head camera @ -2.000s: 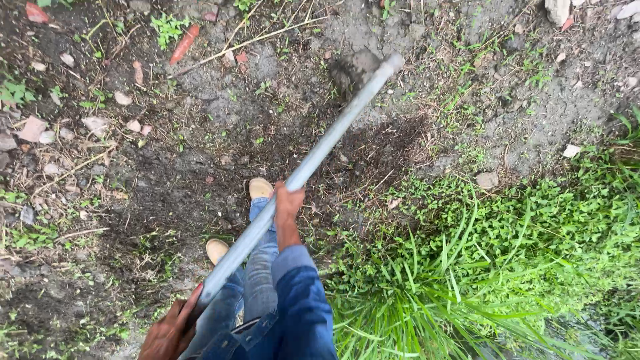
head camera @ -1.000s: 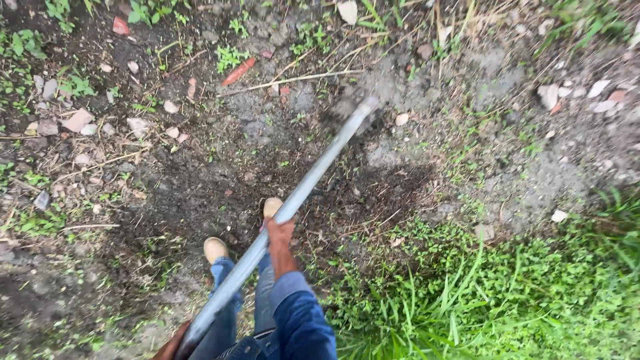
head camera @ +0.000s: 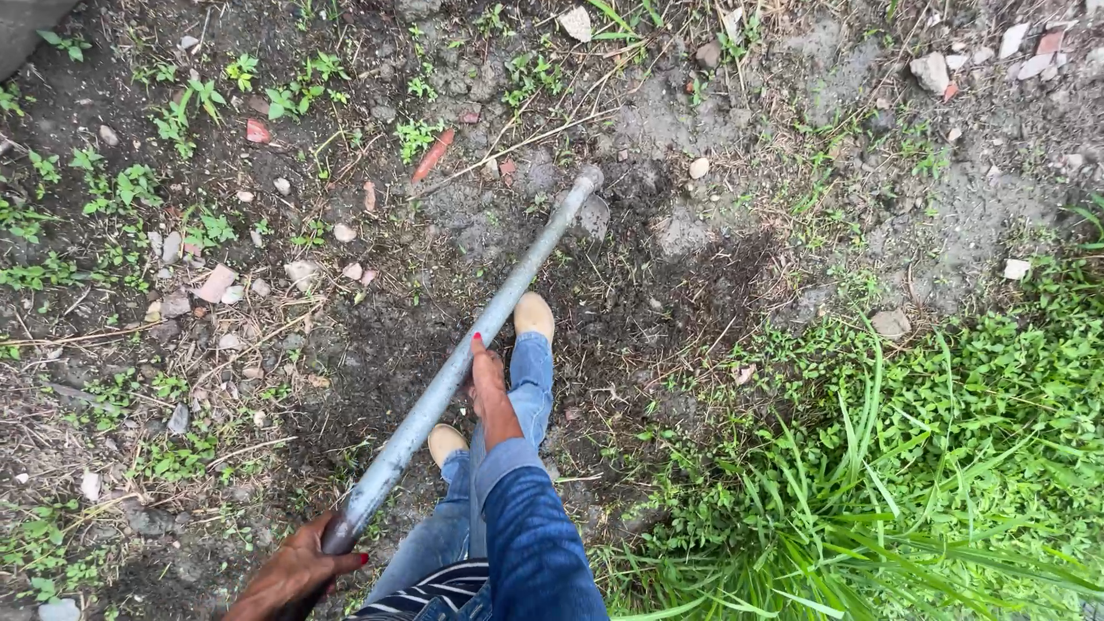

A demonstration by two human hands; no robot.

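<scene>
My left hand (head camera: 297, 561) is wrapped around the butt end of a long grey metal pole (head camera: 431, 397) at the lower left. Farther up, near the middle of the shaft, my right hand (head camera: 489, 379) grips it, thumb lying along the pole. The pole slants up and right over the soil. Beneath its far end, a rounded, mud-coloured blade (head camera: 593, 217) shows against the dark ground, as on a hoe; its edge is partly hidden by dirt. My two light tan shoes are on either side of the pole.
Dark, damp soil (head camera: 690, 302) holds stones, small weeds and dry stalks. A reddish fragment (head camera: 433, 155) lies left of the pole's far end. Dense green grass (head camera: 845, 509) covers the lower right. A grey object (head camera: 30, 30) juts in at the upper left corner.
The pole's far end has moved left over the ground, closer to the reddish fragment. Both hands have stayed on the pole. The view has shifted somewhat.
</scene>
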